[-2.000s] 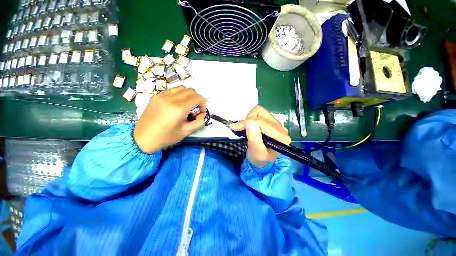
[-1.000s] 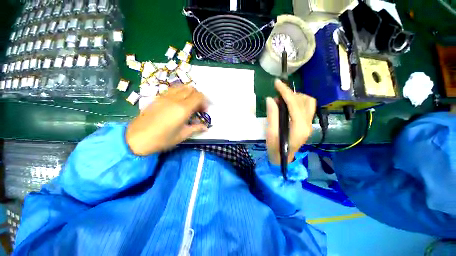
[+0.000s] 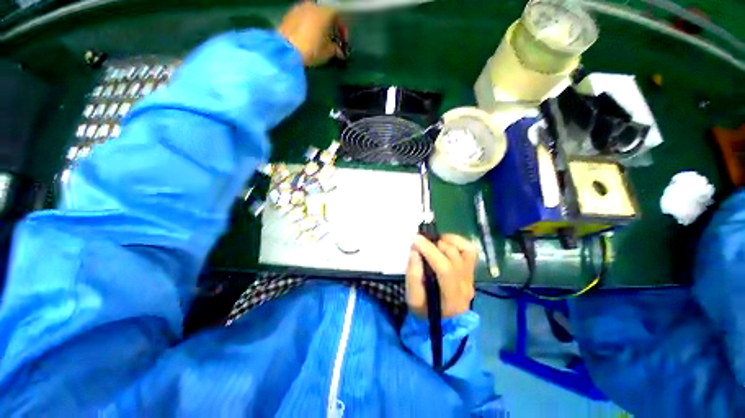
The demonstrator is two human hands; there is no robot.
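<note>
My left hand is stretched far forward at the top of the view, beyond the fan. A small dark piece, which looks like the circuit board, is at its fingertips; it is blurred. My right hand holds the black soldering iron upright at the right edge of the white sheet, its metal tip pointing forward. Silver-white cells lie in a loose pile on the sheet's left part. A thin dark curved strand lies near the sheet's front edge.
The fume fan stands behind the sheet, with the cleaning pot beside it. Tweezers lie left of the blue station. The iron stand's sponge and white tissue are right. My left sleeve partly covers the blister tray. Another person's blue sleeve is at right.
My left hand has moved from over the sheet to far forward. The iron first swung up to the cleaning pot, then came back to the sheet's right edge. The view has shifted forward.
</note>
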